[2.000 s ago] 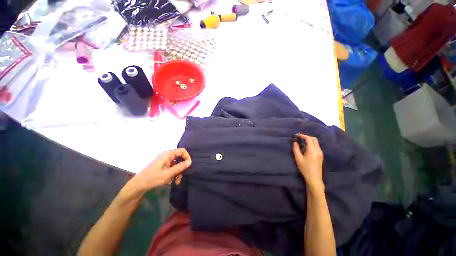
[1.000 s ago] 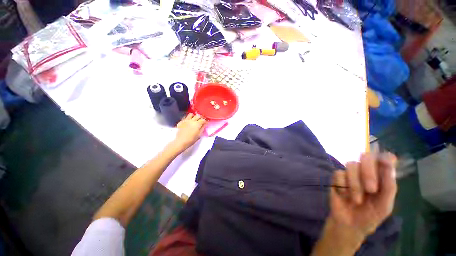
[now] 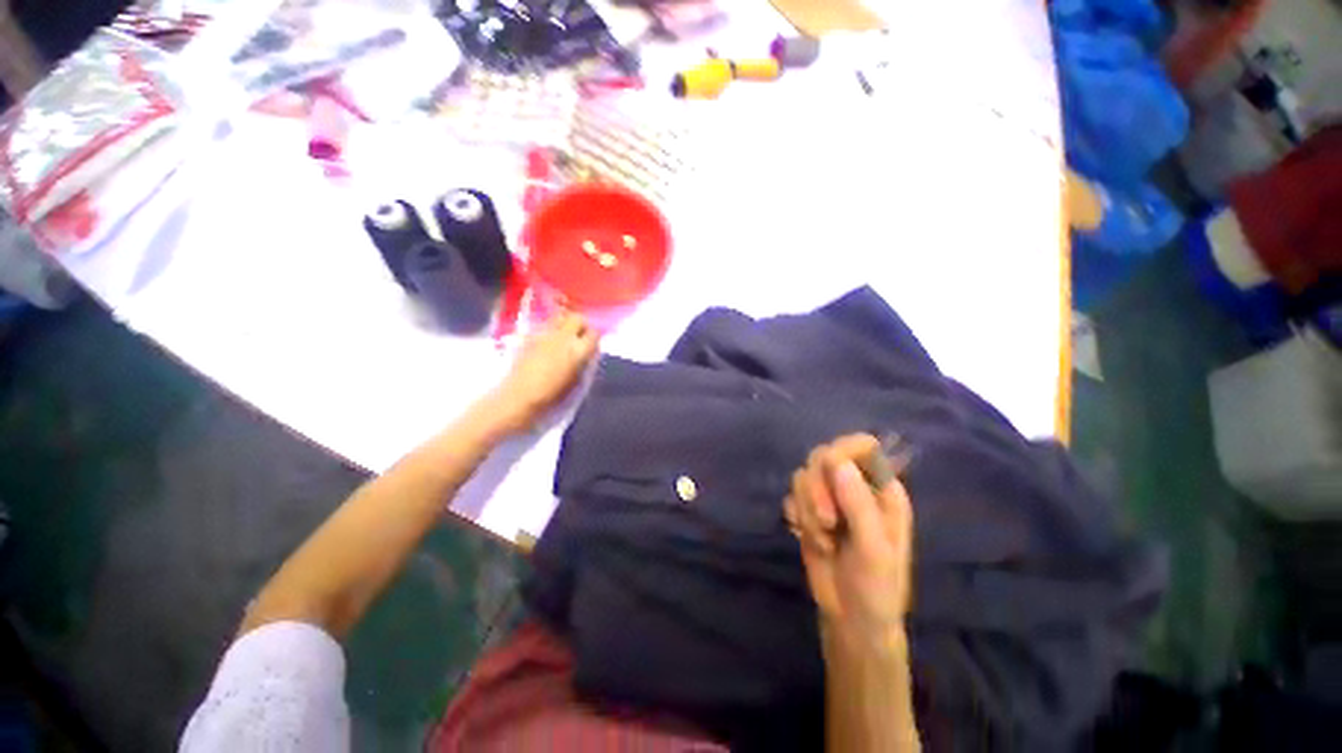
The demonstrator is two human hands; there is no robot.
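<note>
A dark garment lies over my lap and the table's front edge, with one small pale-gold button on it. My left hand is on the table just below the red dish; its fingertips are blurred, and I cannot tell if they hold anything. The dish holds several loose buttons. My right hand is closed above the garment, right of the button, around small snips whose blades are blurred. No needle or thread can be made out.
Three dark thread cones stand left of the dish. Button sheets lie behind it. Yellow spools and clear plastic bags lie farther back. Blue bags and an off-white bin are beyond the table's right edge.
My left hand went from the garment's left edge to the table below the dish. My right hand rose up and right, then came back down over the cloth. The view has shifted.
</note>
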